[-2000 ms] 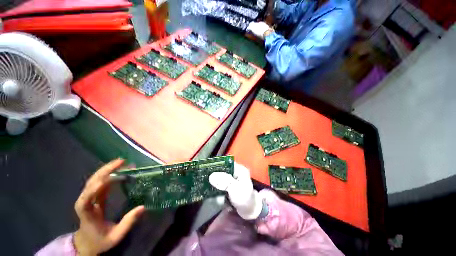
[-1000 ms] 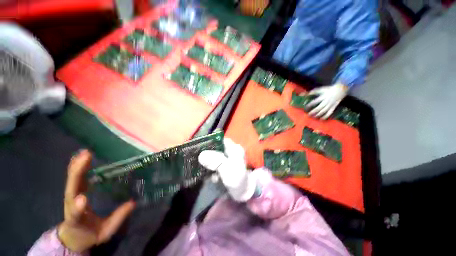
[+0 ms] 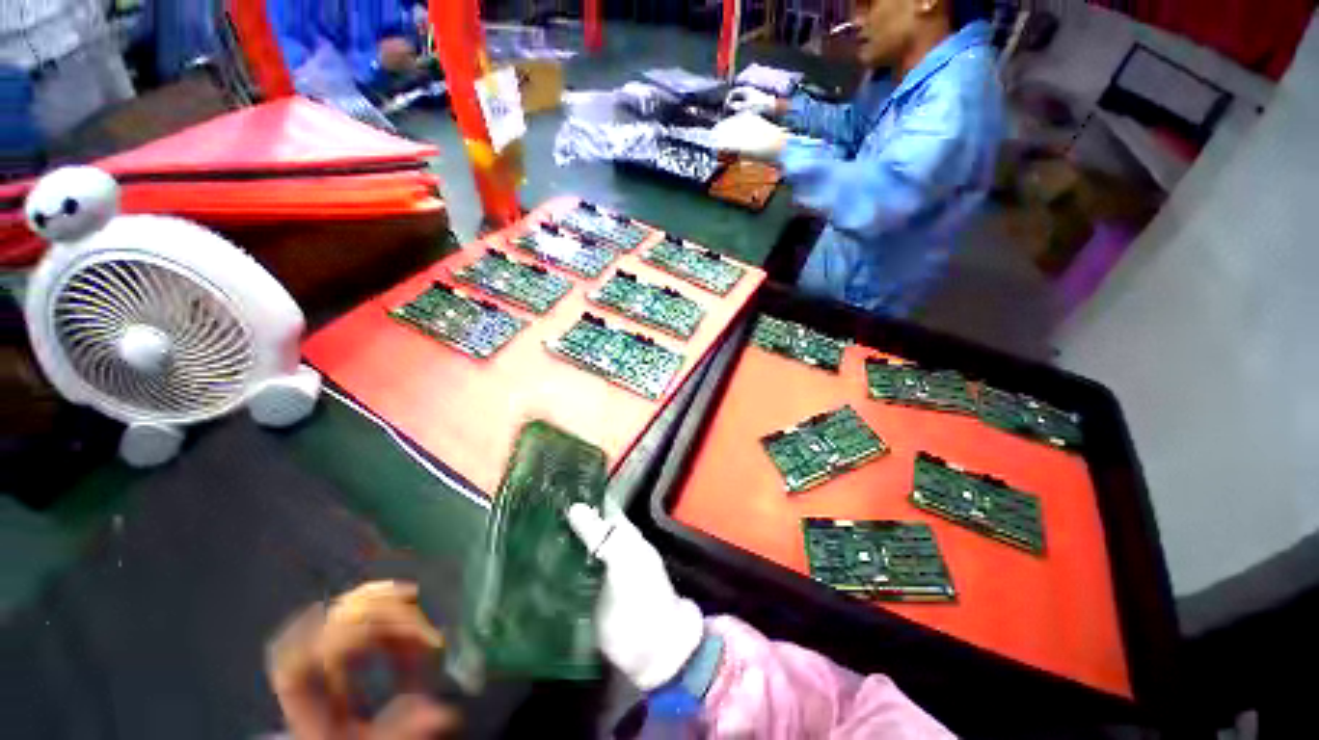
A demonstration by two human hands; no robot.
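Observation:
My right hand (image 3: 637, 600), in a white glove, holds a green circuit board (image 3: 538, 557) by its right side. The board is turned lengthwise away from me, above the near end of the red sheet and the bench; it is blurred. My bare left hand (image 3: 362, 658) is just left of the board, blurred, with fingers curled and no board seen in it. Boards lie in rows on the red sheet (image 3: 434, 390). More boards lie on the red liner of the black tray (image 3: 1150, 578) at right.
A white fan (image 3: 145, 340) stands at left, with stacked red sheets (image 3: 275, 159) behind it. A white cord (image 3: 412, 451) runs along the red sheet. A black mat (image 3: 188, 564) lies at left. A person in blue (image 3: 911, 174) works across the bench.
The held board has turned from crosswise to lengthwise, and my left hand has come off it. The other person's hand has left the tray, where one more board lies at the back.

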